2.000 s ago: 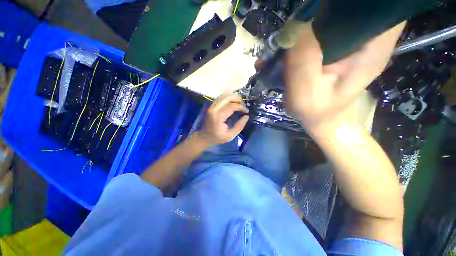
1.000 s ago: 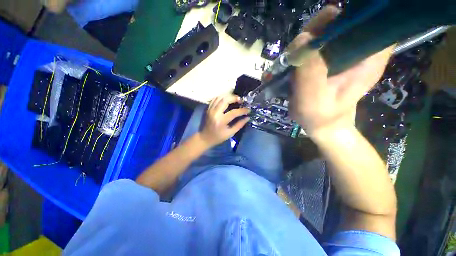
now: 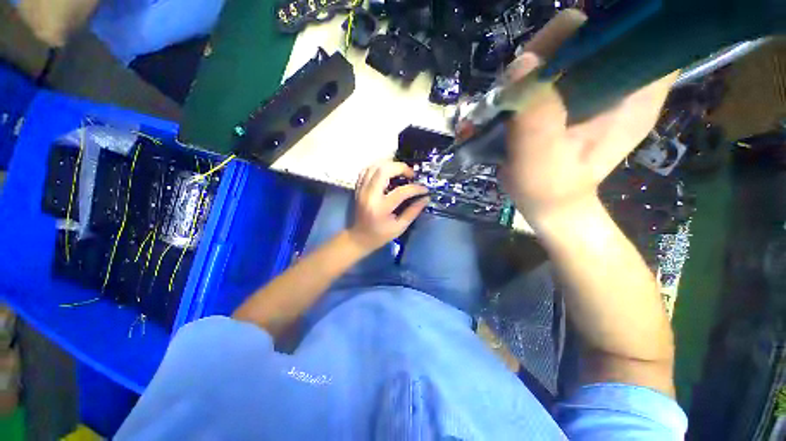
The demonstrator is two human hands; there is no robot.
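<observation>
A black power strip housing (image 3: 465, 196) lies open back up at the table's front edge, with shiny metal inside and a green spot at its right end. My left hand (image 3: 385, 203) holds its left end, with thumb and fingers around it. My right hand (image 3: 560, 146) is wrapped around the dark green-black power screwdriver (image 3: 616, 65), large and blurred near the lens. Its tip points down at the left part of the open housing; exact contact is hard to tell. A second housing (image 3: 300, 114) lies to the left, showing three round sockets.
A blue bin (image 3: 202, 258) beside my left leg holds black strips (image 3: 125, 220) with yellow wires and clear plastic. Black socket parts (image 3: 401, 53) are heaped at the back and right. A pale board (image 3: 332, 146) covers the green bench (image 3: 250, 52). Another person's blue sleeve (image 3: 159, 24) is at top left.
The view has shifted, so the scene sits further left. The open housing now shows more clearly under the screwdriver. My left hand still holds its left end, and my right hand still holds the tool.
</observation>
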